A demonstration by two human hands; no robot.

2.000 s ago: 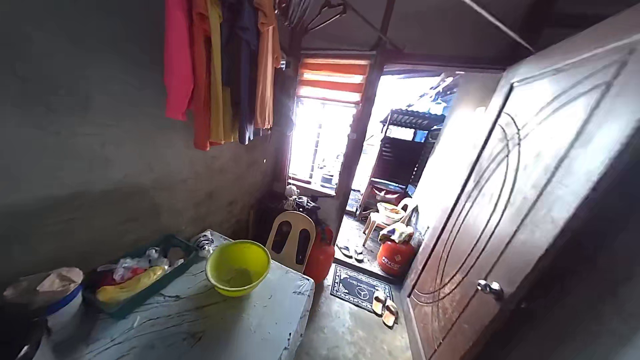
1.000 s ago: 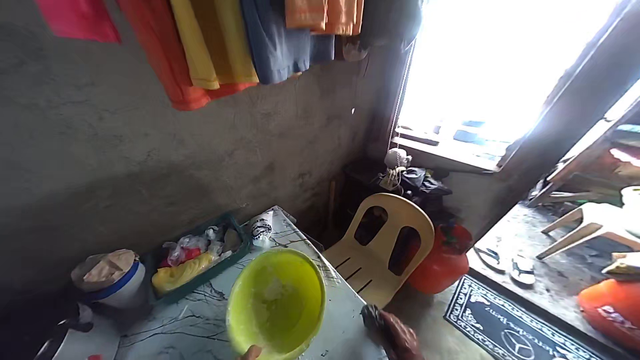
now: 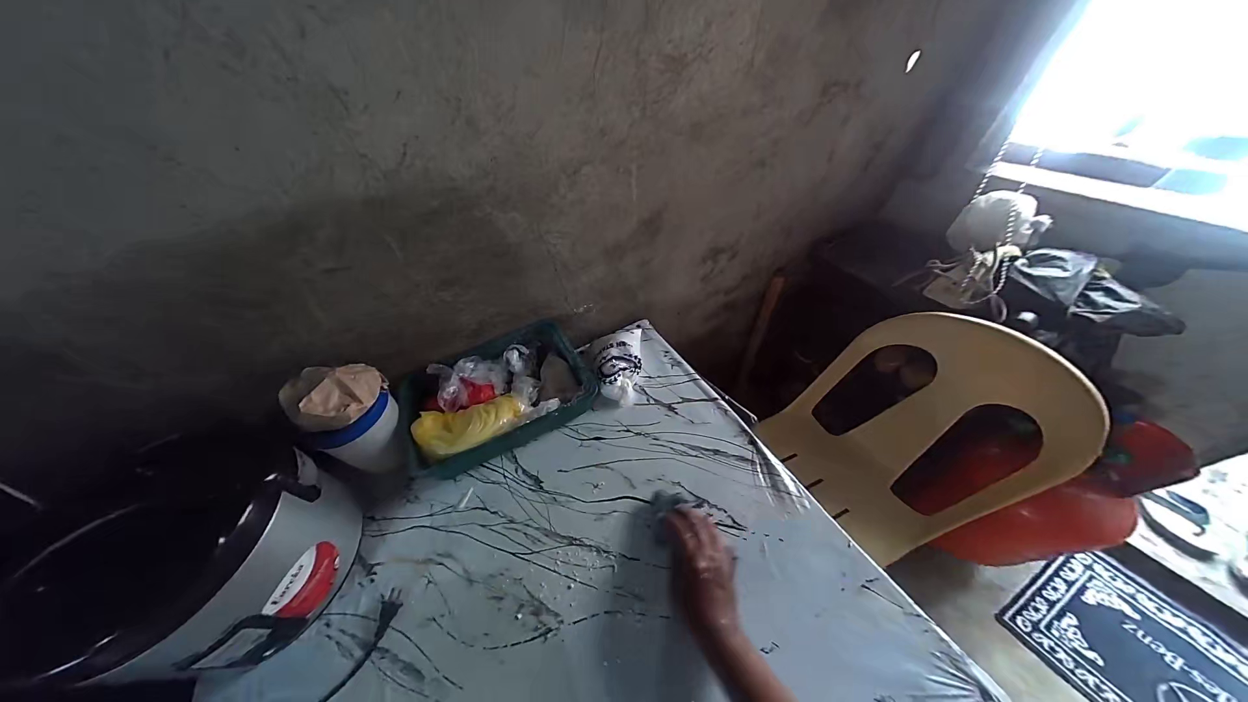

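My right hand (image 3: pixel 704 565) presses a dark, greyish cloth (image 3: pixel 671 507) onto the marble-patterned cover of the table (image 3: pixel 809 604); the hand is slightly blurred. Small pale crumbs lie on the cover to its left. My left hand is out of the frame. Beyond my right hand, near the table's far corner, stands a white plastic packet (image 3: pixel 617 363) with dark print. Against it is a green plastic basket (image 3: pixel 507 444) holding a yellow bag and several clear plastic bags.
A large rice cooker (image 3: pixel 244 585) and a white bucket with a blue rim (image 3: pixel 363 429) stand at left. A power cord with a plug (image 3: pixel 380 624) lies on the table. To the right are a beige plastic chair (image 3: pixel 960 409), a red gas cylinder (image 3: pixel 1053 522) and a dark doormat (image 3: pixel 1131 624).
The green basin, on the table and then touched by a hand in the earlier frames, is out of view. My right hand with the cloth has come from the table's right edge onto its top. The view has turned left.
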